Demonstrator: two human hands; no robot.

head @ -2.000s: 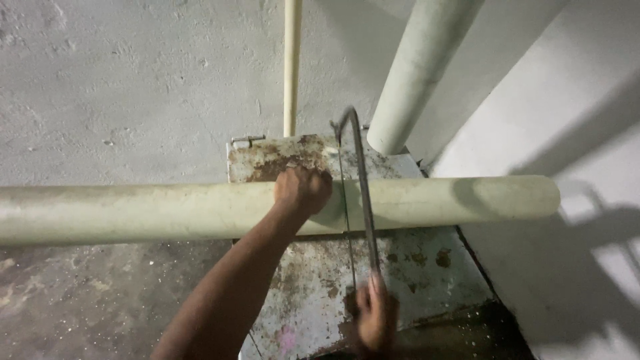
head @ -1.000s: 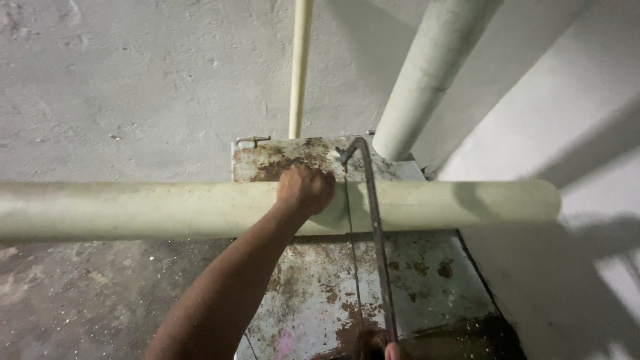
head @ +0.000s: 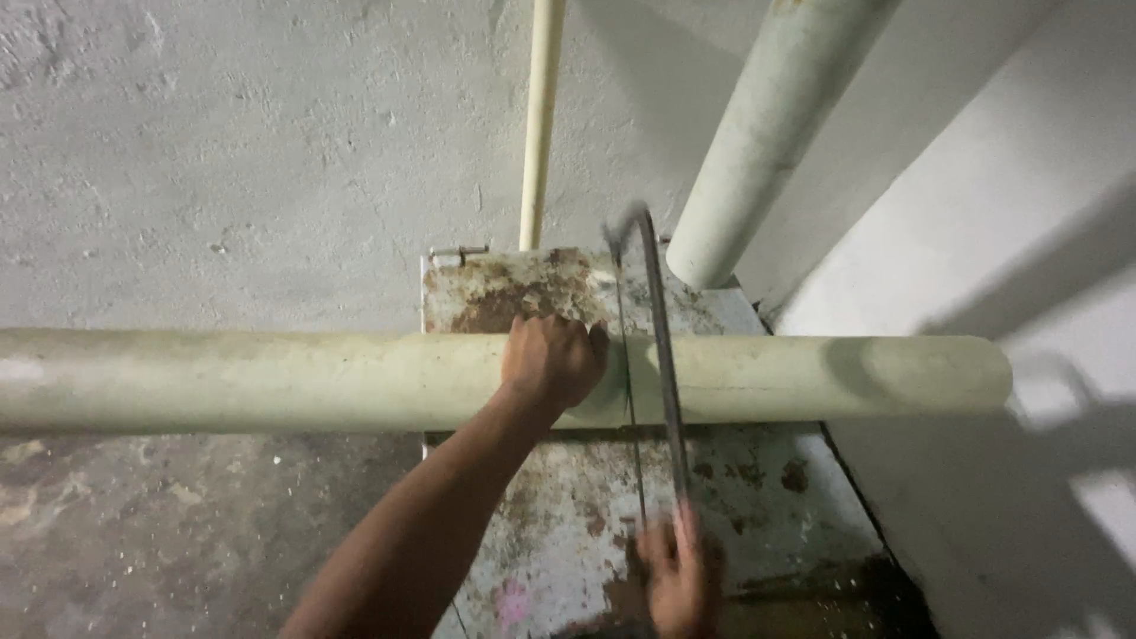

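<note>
A long pale plastic pipe lies crosswise over a rusty, paint-worn metal surface. My left hand rests as a closed fist on top of the pipe, just left of the saw blade, pressing or gripping it. My right hand, somewhat blurred, grips the near end of a hacksaw. The hacksaw's thin blade crosses the pipe right beside my left hand, and its bowed frame stands to the right of the blade. How deep the blade sits in the pipe cannot be told.
A thick pale pipe leans at the back right, its lower end at the metal surface. A thin cream pipe stands against the rough grey wall. A white wall is close on the right; speckled floor shows at the lower left.
My right hand with the hacksaw went toward me between the two earlier frames and is now farther forward again. My left hand stays on the pipe.
</note>
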